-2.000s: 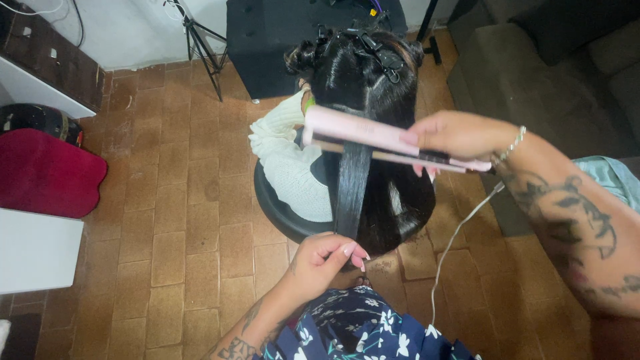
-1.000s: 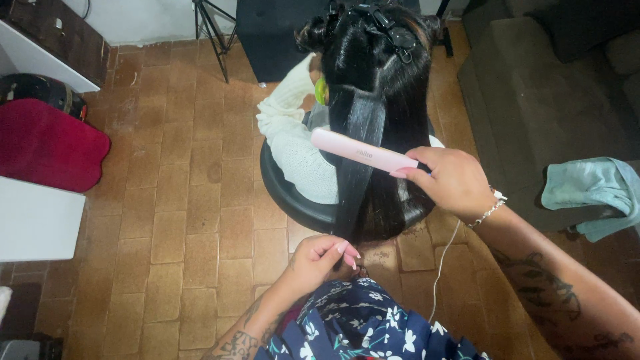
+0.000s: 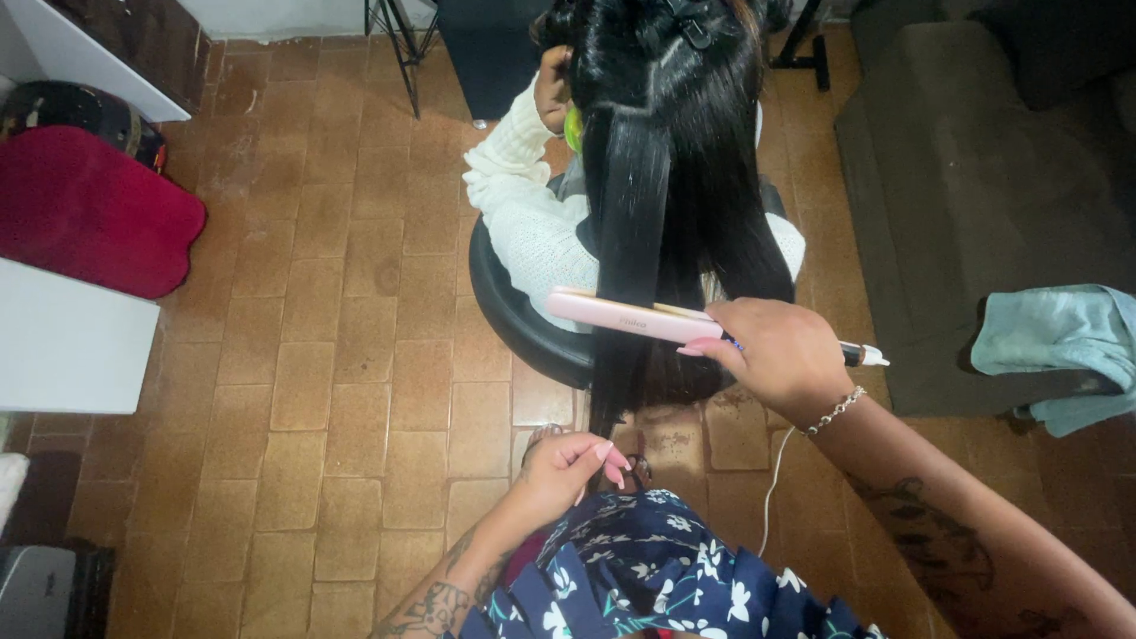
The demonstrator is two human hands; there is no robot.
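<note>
A seated person's long dark hair [image 3: 710, 169] hangs down their back, with the upper part held up by black clips [image 3: 696, 34]. My right hand [image 3: 781, 351] grips a pink hair straightener [image 3: 635, 321] that lies across a flat, smooth lock [image 3: 632, 209] low along its length. The lock passes between the straightener's plates. Below it, my left hand [image 3: 572, 470] pinches the lower end of the lock between thumb and fingers; the very tips are hard to make out.
The person sits on a black round-backed chair [image 3: 524, 319]. A white cord [image 3: 774, 497] hangs below my right wrist. On the right is a dark sofa [image 3: 941, 213] with a light blue towel [image 3: 1056, 342]. Tripod legs [image 3: 404, 53] stand behind; a white surface [image 3: 71, 337] is at left.
The straightener has slid down the lock from near the head towards my left hand. My left hand stays at the lock's lower end. The view has shifted somewhat.
</note>
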